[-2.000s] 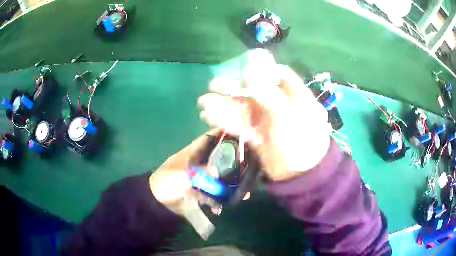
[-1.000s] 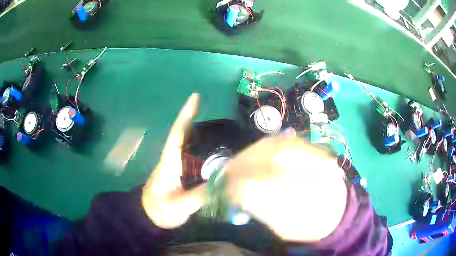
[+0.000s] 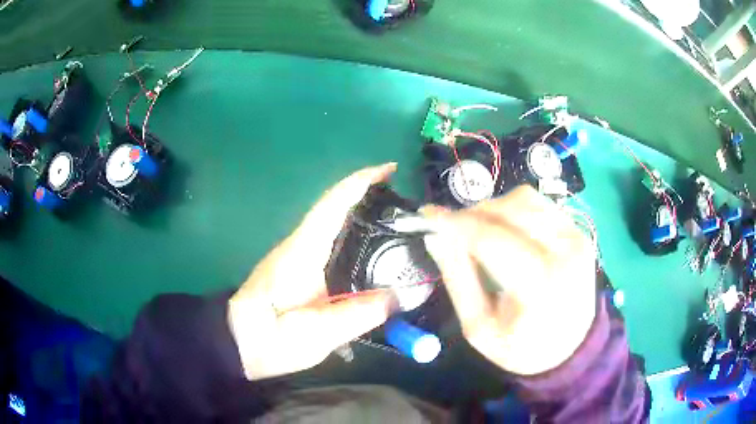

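My left hand holds a black plastic speaker housing low in the middle of the view, its thumb across the front of the round silver speaker. A blue cylindrical battery with a pale end sits at the housing's near edge. A thin red wire runs along my left thumb. My right hand is at the housing's upper right, its fingertips pinching a small whitish piece that I cannot identify. The right hand hides part of the housing.
Two housings with silver speakers lie just beyond my right hand, one wired to a green circuit board. More assemblies stand at left and several at far right. A dark green strip crosses the back, carrying assemblies.
My left hand has closed around a housing with a blue battery. My right hand has moved up to its upper edge. The pale flat piece on the left bench is gone from view.
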